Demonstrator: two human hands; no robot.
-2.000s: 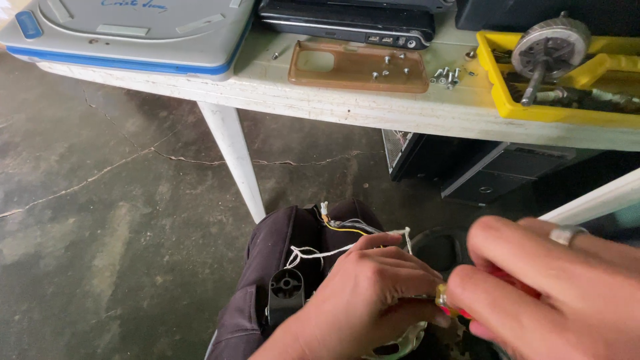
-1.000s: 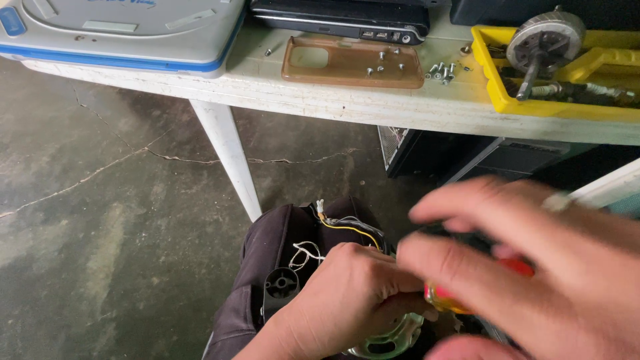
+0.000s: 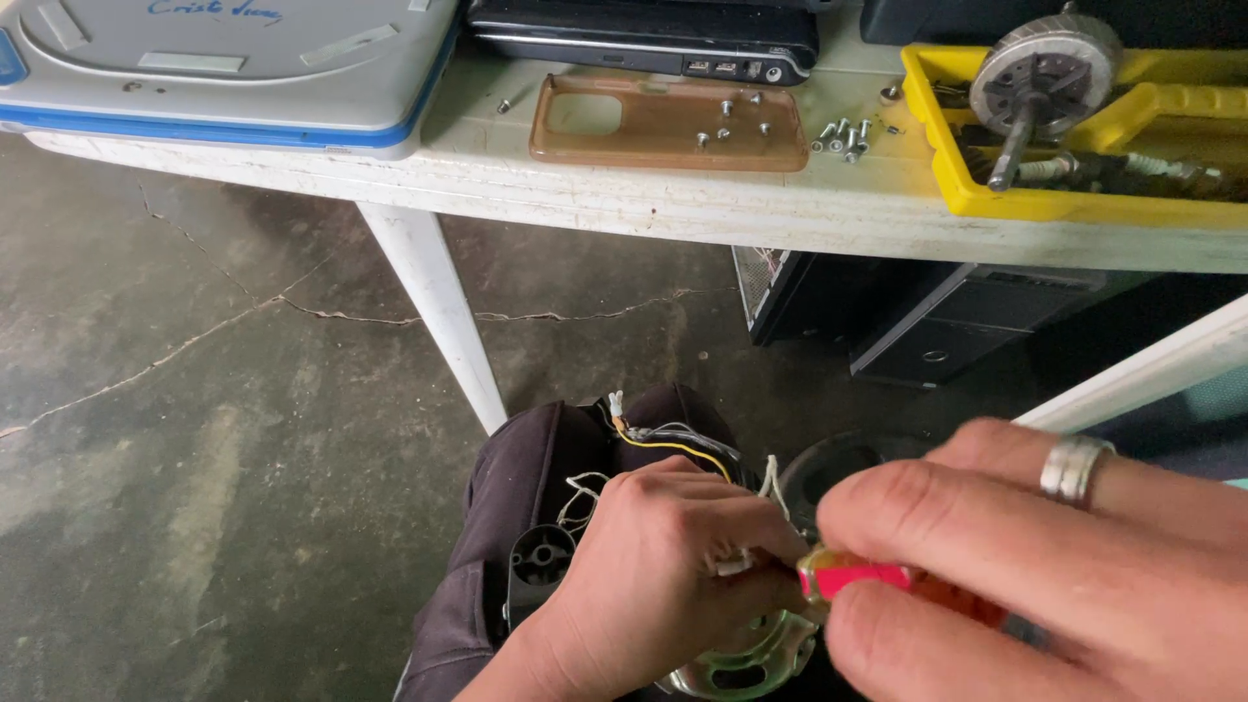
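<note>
My right hand (image 3: pixel 1014 556) grips the red and yellow handle of what looks like a screwdriver (image 3: pixel 858 579), whose tip is hidden at my left hand. My left hand (image 3: pixel 673 565) has its fingers curled around a small part beside the handle's front end; fingers cover most of it. Below them, on my lap, shows a metal plate with slots (image 3: pixel 746 673). A black plastic housing with a round hub (image 3: pixel 543 556) rests on my thigh, left of the hand. Yellow and grey wires (image 3: pixel 673 441) and white cord (image 3: pixel 582 497) lie around the work.
On the white plastic table (image 3: pixel 624 210) lie a brown phone case (image 3: pixel 663 146) with screws, loose screws (image 3: pixel 846 138), a black laptop (image 3: pixel 634 44) and a grey-blue case (image 3: pixel 214 88). A yellow tray (image 3: pixel 965 190) holds a metal rotor (image 3: pixel 1048 73). Black computer towers (image 3: pixel 936 322) stand underneath.
My right hand was raised with its fingers spread a second ago; now its fingers are back around the handle. My left hand stays at the work on my lap.
</note>
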